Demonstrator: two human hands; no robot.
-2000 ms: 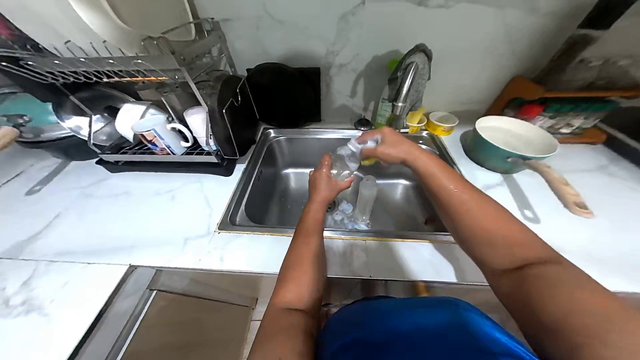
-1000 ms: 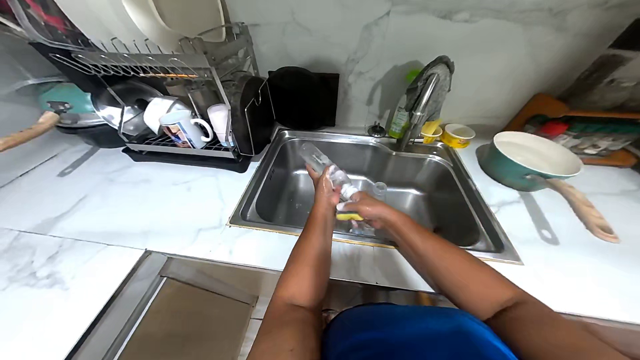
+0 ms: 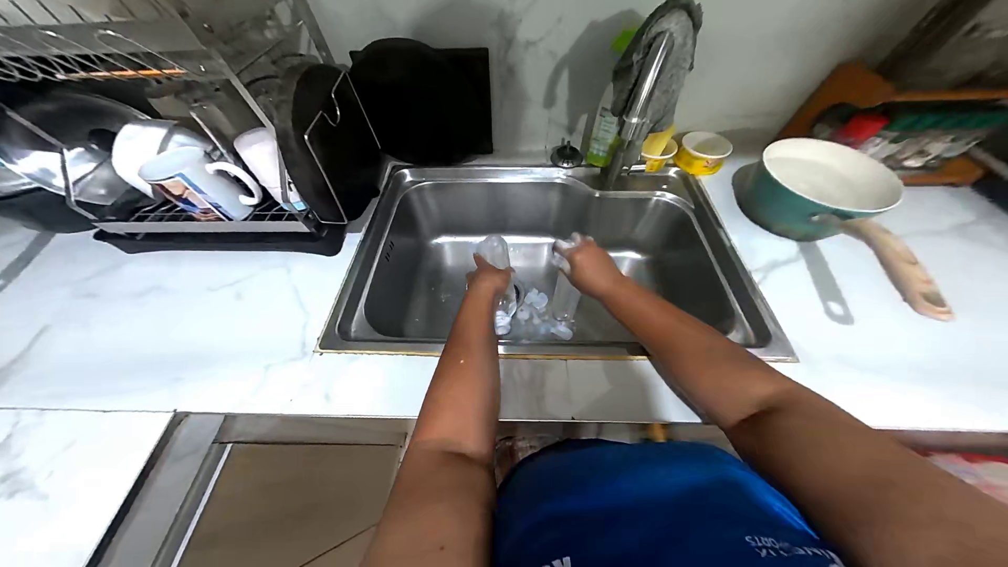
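Both hands reach down into a stainless steel sink (image 3: 669, 276). My left hand (image 3: 488, 277) is closed around a clear plastic bottle (image 3: 494, 250), whose rounded end points toward the back of the sink. To its right, my right hand (image 3: 587, 264) grips the upper end of another clear bottle (image 3: 565, 298), which stands or leans in the basin; its tilt is hard to tell. Small translucent caps or bottle parts (image 3: 537, 311) lie on the sink floor between the hands, close to the partly hidden drain (image 3: 517, 293).
A faucet (image 3: 642, 102) draped with a grey cloth rises behind the sink, beside a green soap bottle (image 3: 603, 134) and yellow tubs (image 3: 703, 153). The green pot (image 3: 819, 189) stands right, its wooden handle toward me. A dish rack (image 3: 205, 226) with mugs stands left.
My hands were together on one bottle at an angle; now they are apart, each at its own bottle. The yellow sponge seen at my right hand is out of sight.
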